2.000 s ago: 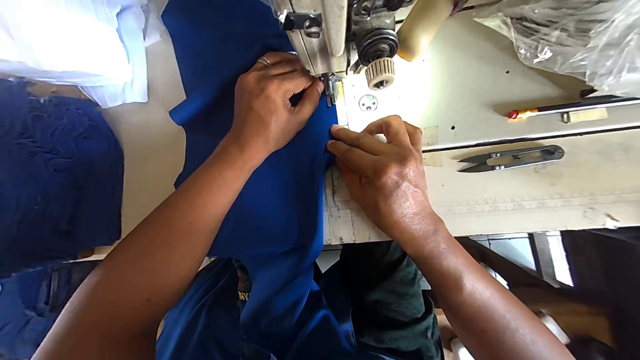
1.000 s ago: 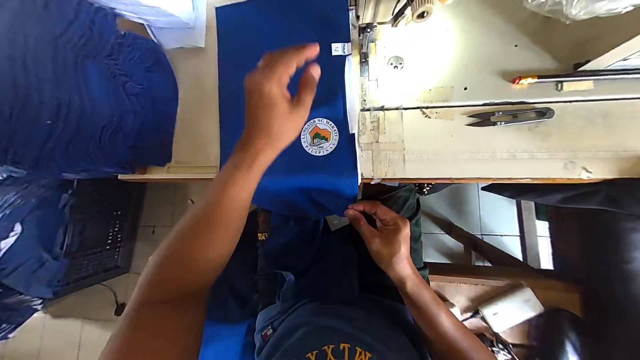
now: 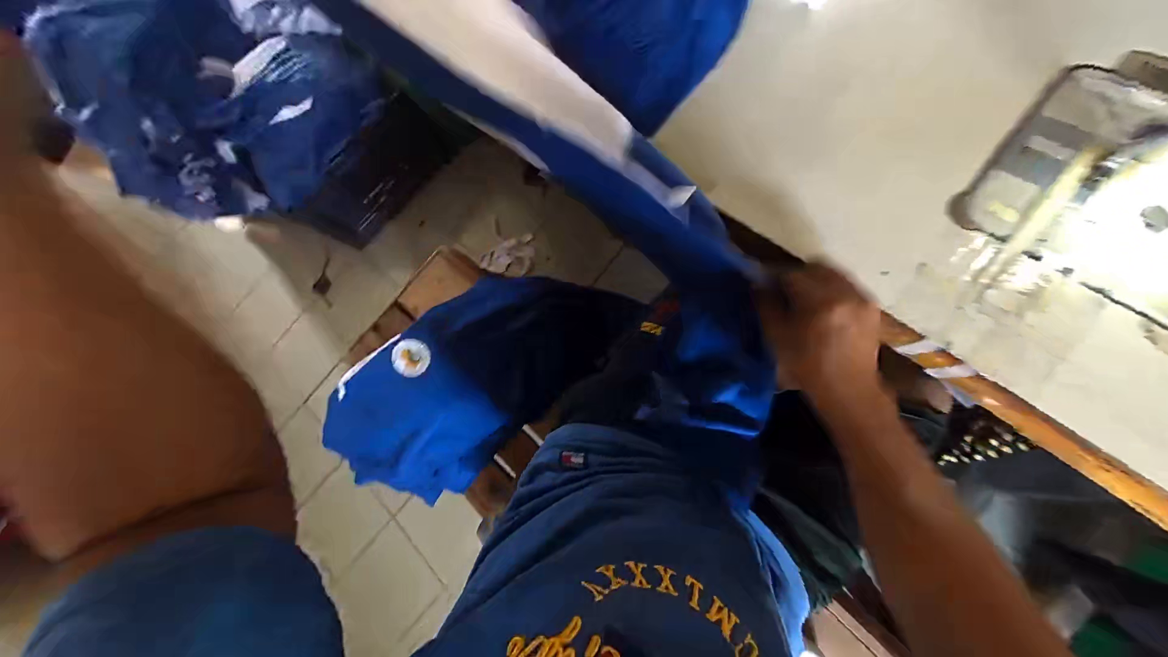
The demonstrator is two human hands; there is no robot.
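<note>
My right hand (image 3: 821,324), blurred, grips a long blue fabric strip (image 3: 593,182) with white along its upper side, at the wooden front edge of the sewing table. The strip runs up and left from that hand. Of my left arm only the upper part shows, large at the left edge; the left hand itself is out of the frame. A blue fabric piece (image 3: 438,411) with a round white emblem (image 3: 411,358) hangs left of my lap. More blue cloth (image 3: 639,55) lies on the table at the top.
The pale sewing table (image 3: 849,155) fills the upper right, with a metal machine plate (image 3: 1031,164) under a bright light. At upper left, a heap of blue cloth (image 3: 301,119) rests on a dark crate (image 3: 374,196). A wooden bench (image 3: 438,283) stands on the tiled floor.
The view has swung strongly to the left. The emblem piece has moved off the table to beside my lap. My left hand, over the cloth a second ago, has left the frame.
</note>
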